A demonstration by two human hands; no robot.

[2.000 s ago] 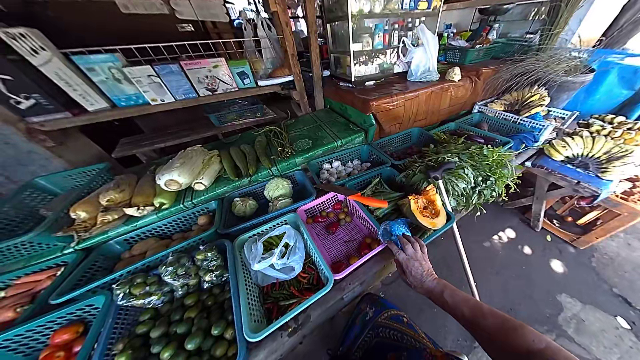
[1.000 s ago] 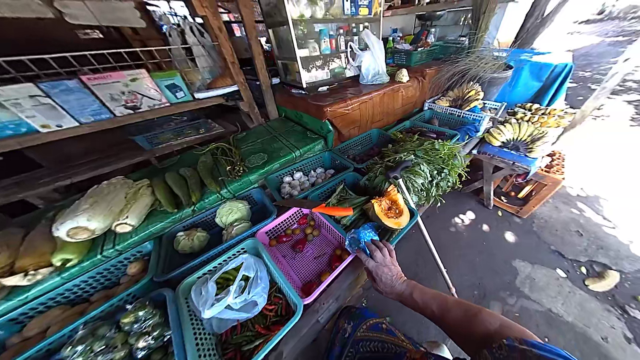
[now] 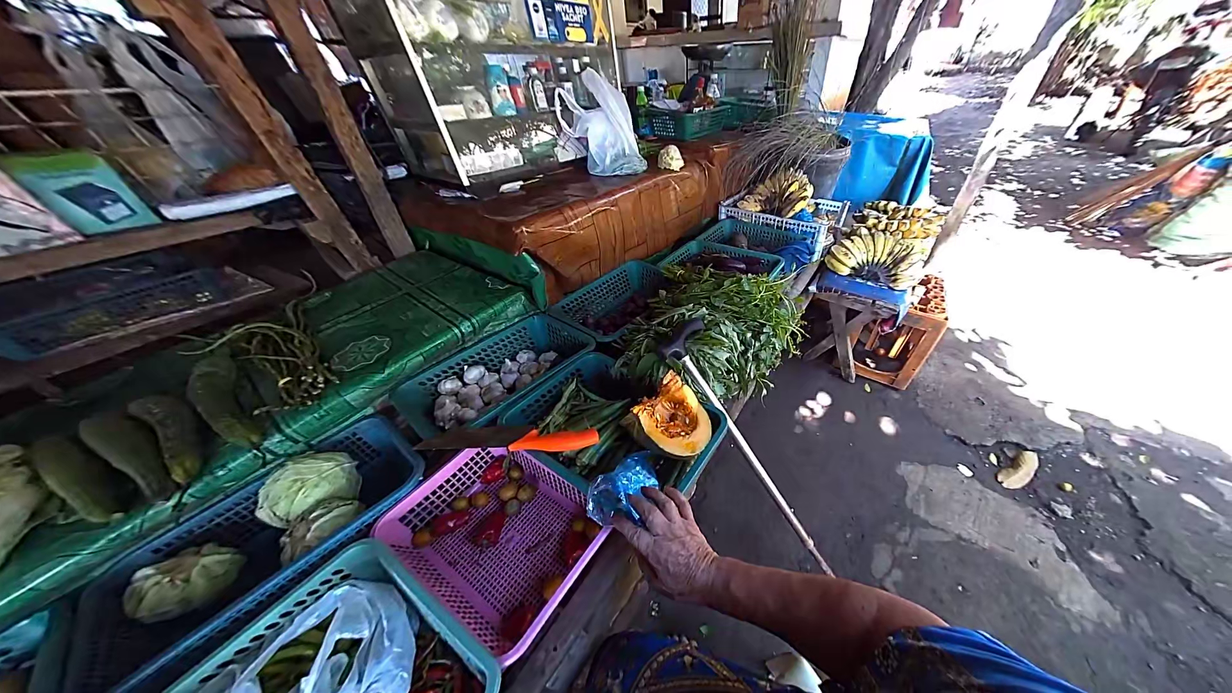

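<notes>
My right hand [image 3: 674, 544] rests with its fingers on a crumpled blue plastic bag [image 3: 622, 486] at the corner of the pink basket [image 3: 481, 577]. Whether the fingers grip it is unclear. Small round fruits and red peppers lie in that basket. A knife with an orange handle [image 3: 553, 441] lies across the basket rims, its blade pointing left. Beside the bag, a cut squash [image 3: 674, 419] and long green beans [image 3: 582, 423] sit in a teal basket. A cane [image 3: 756, 462] leans against the stall by the leafy greens [image 3: 722, 327]. My left hand is out of view.
Garlic [image 3: 486, 385] and cabbages [image 3: 308, 489] fill baskets to the left. A white plastic bag [image 3: 608, 125] stands on the brown-covered counter beside a glass cabinet [image 3: 481, 106]. Bananas [image 3: 874, 255] lie on a small table at the right, and paved ground [image 3: 1001, 500] runs alongside.
The view has turned to the right along the stall. My right hand stays at the blue plastic bag throughout.
</notes>
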